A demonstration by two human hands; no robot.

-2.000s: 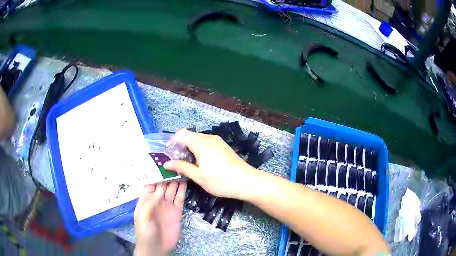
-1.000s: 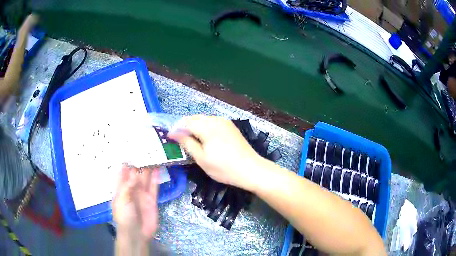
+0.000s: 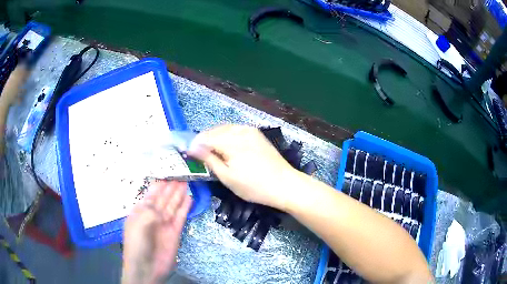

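My right hand (image 3: 239, 161) grips a small clear plastic bag (image 3: 195, 166) with a green patch, held over the right side of the shallow blue tray (image 3: 64, 166). The bag is partly blurred and partly hidden by my fingers. My left hand (image 3: 155, 224) is palm up with its fingers spread, just below the bag, over the tray's lower right edge; I see nothing gripped in it. The tray's white liner (image 3: 119, 144) carries scattered dark specks, thickest near my left fingertips.
A loose pile of black pieces (image 3: 253, 224) lies under my right forearm. A blue parts tray (image 3: 432, 194) holds rows of black pieces. Black curved headbands (image 3: 383, 83) lie on the green belt (image 3: 194, 33). A black-corded tool (image 3: 66, 77) is at left. Another person's arm (image 3: 11, 94) shows at the left edge.
The left hand has moved up and left from beside the tray to over its edge, fingers more spread. The bag is tilted flatter. The whole view has shifted slightly.
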